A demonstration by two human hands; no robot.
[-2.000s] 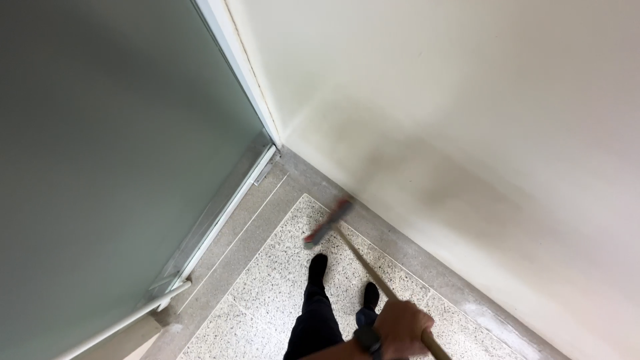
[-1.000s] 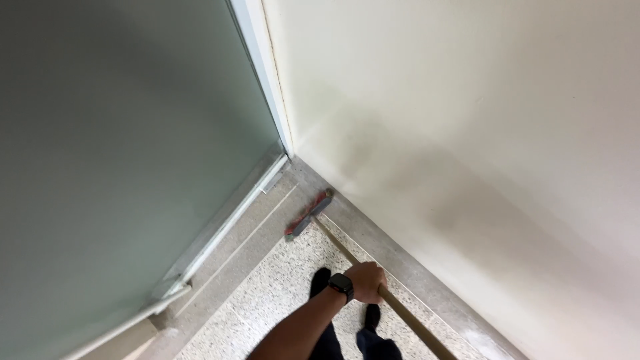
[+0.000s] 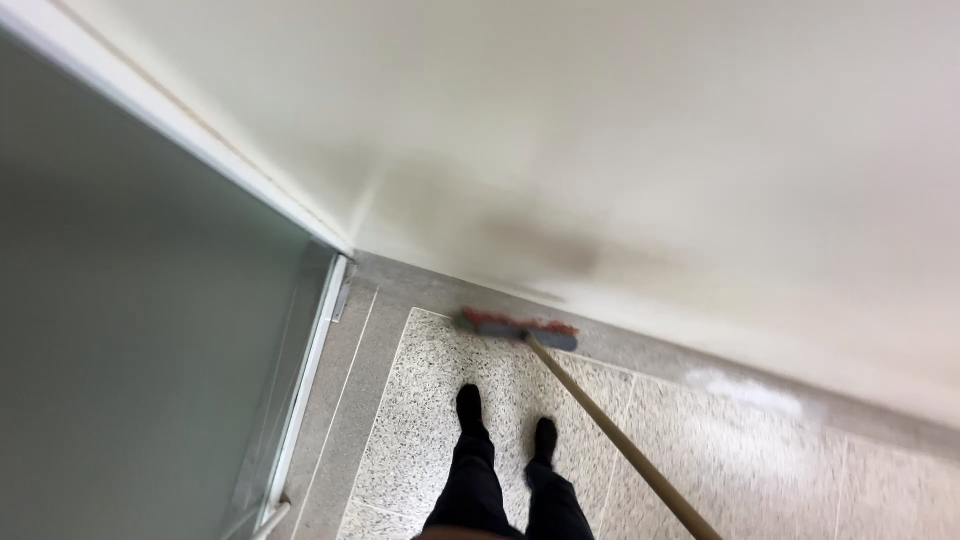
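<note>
A push broom with a grey head and red bristles (image 3: pixel 517 328) rests at the floor's grey border, close to the wall's base. Its wooden handle (image 3: pixel 615 435) slants down to the right and leaves the view at the bottom edge. Neither of my hands shows, so what holds the handle is hidden. A sliver of skin sits at the bottom edge by my trousers; which part of me it is, I cannot tell.
A pale wall (image 3: pixel 600 150) rises beyond the broom. On the left stands a frosted glass panel (image 3: pixel 150 300) with a white frame (image 3: pixel 307 405). My dark shoes stand on the speckled floor (image 3: pixel 420 390) just short of the broom head.
The broom head has moved away from the corner, to the right along the wall. My hand with the dark watch, on the handle in both earlier frames, has left the view. The view has turned.
</note>
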